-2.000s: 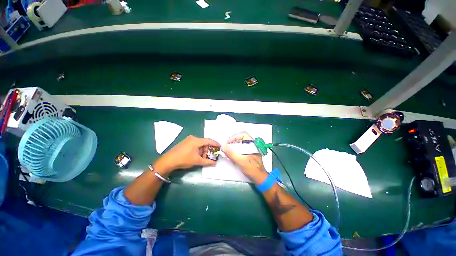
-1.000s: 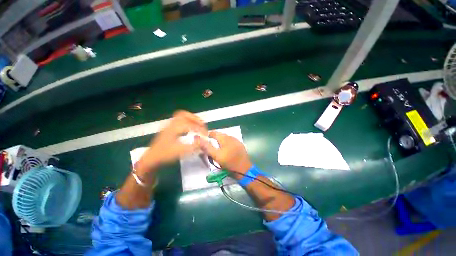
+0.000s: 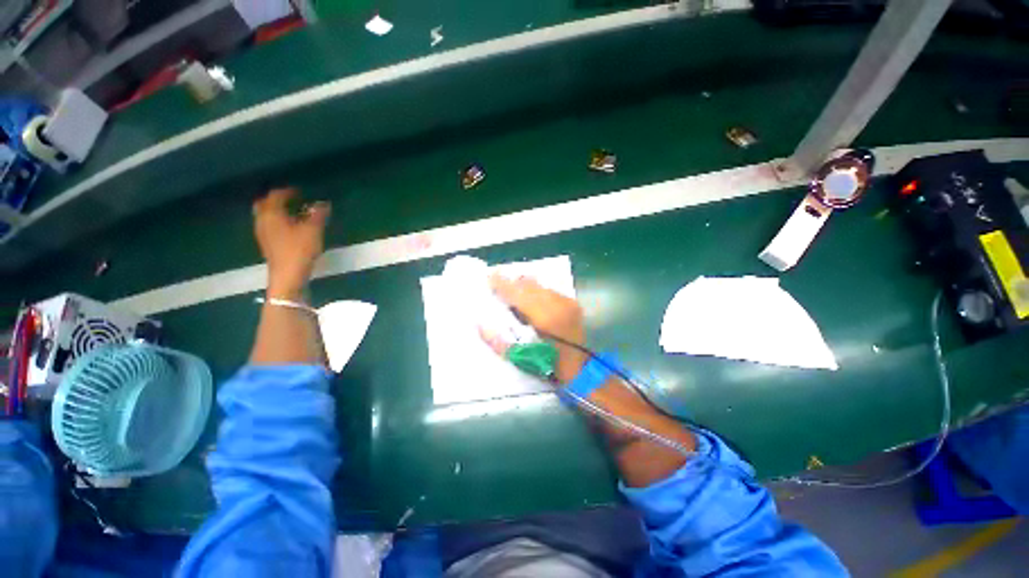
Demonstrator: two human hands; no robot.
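Observation:
My left hand [image 3: 290,235] reaches over the white rail onto the belt, with a small dark module [image 3: 302,209] between thumb and fingers; the fingers partly hide it. My right hand [image 3: 544,311] rests over the white paper sheet [image 3: 463,367] and holds the dispensing pen, whose green end [image 3: 530,359] points toward my wrist. Its tip is hidden near the white wipe [image 3: 465,269] at the sheet's top edge. A clear hose and a thin black cable run from the pen along my right forearm.
Modules lie on the belt [image 3: 473,176], [image 3: 603,161], [image 3: 740,137]. Light blue basket [image 3: 130,406] and white power supply [image 3: 73,322] stand left. White paper wedge [image 3: 348,330], fan-shaped paper [image 3: 739,322], white-handled device [image 3: 799,231] and black controller [image 3: 970,243] also show.
My hands were together over the sheet; my left hand has moved up and left to the belt. My right hand stays at the sheet with the pen. The view has also shifted.

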